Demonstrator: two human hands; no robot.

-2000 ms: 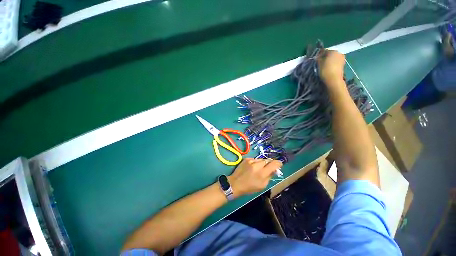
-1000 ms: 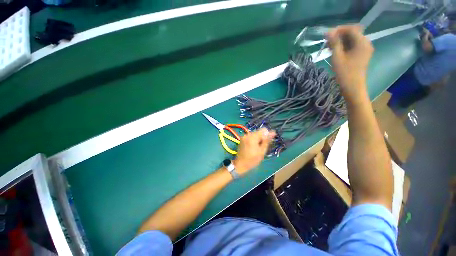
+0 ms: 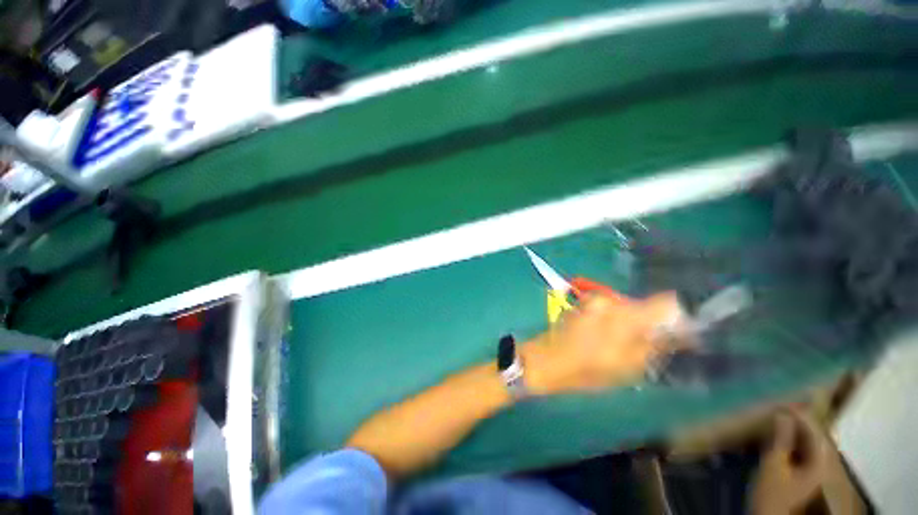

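The frame is strongly blurred. My left hand reaches in over the green bench, over or beside the scissors handles, with its fingers at the wire ends of the cords. A pale smear shows at its fingertips; whether it grips anything cannot be told. The scissors lie with silver blades pointing up-left, and their red and yellow loops are partly hidden by the hand. The dark grey cord bundles are piled on the bench at the right. My right hand cannot be made out.
A white rail runs behind the bench. A framed tray with black and red parts is at its left end, beside a blue bin. White trays stand across the line. An open carton is below the bench edge.
The view has swung left, so bench and cords appear further right. My left hand has moved from the scissors' right side further over their handles. My right hand, raised above the cords before, is gone from sight.
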